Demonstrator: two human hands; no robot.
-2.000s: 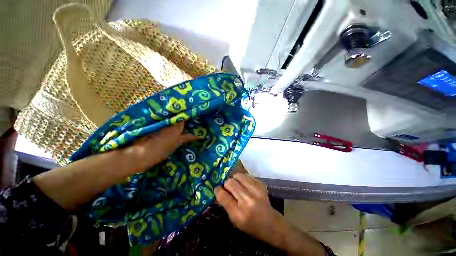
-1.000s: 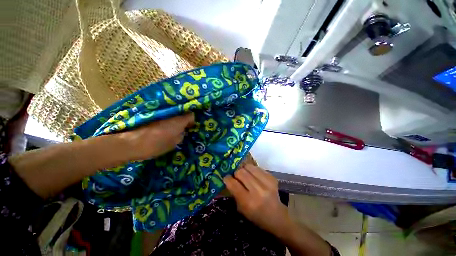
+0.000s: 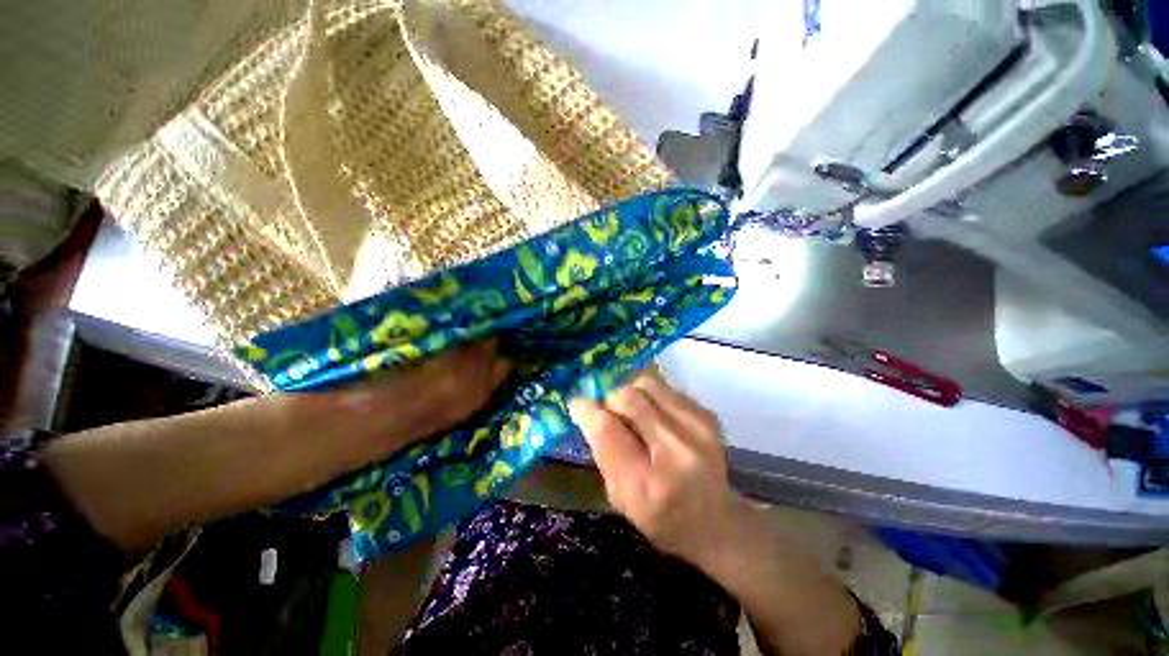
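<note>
The blue floral lining (image 3: 564, 269) shows at the opening of the beige woven tote bag (image 3: 257, 244), its far right end under the bright lamp at the needle area (image 3: 769, 250) of the white sewing machine (image 3: 897, 90). My left hand (image 3: 442, 388) is inside the lining's fold, its fingertips partly hidden by fabric. My right hand (image 3: 660, 455) grips the near edge of the lining between thumb and fingers. The beige bag handles (image 3: 314, 154) lie over the bag body.
Red-handled snips (image 3: 914, 379) lie near the table's front edge. A second red-handled tool (image 3: 1079, 423) lies further right beside a blue-black item (image 3: 1138, 442). The grey table edge (image 3: 949, 504) curves below. Dark items are at the lower left.
The view has shifted, so machine and snips appear further right. The lining opening looks narrower and flatter, and more of the woven bag shows. My right hand still holds the near edge.
</note>
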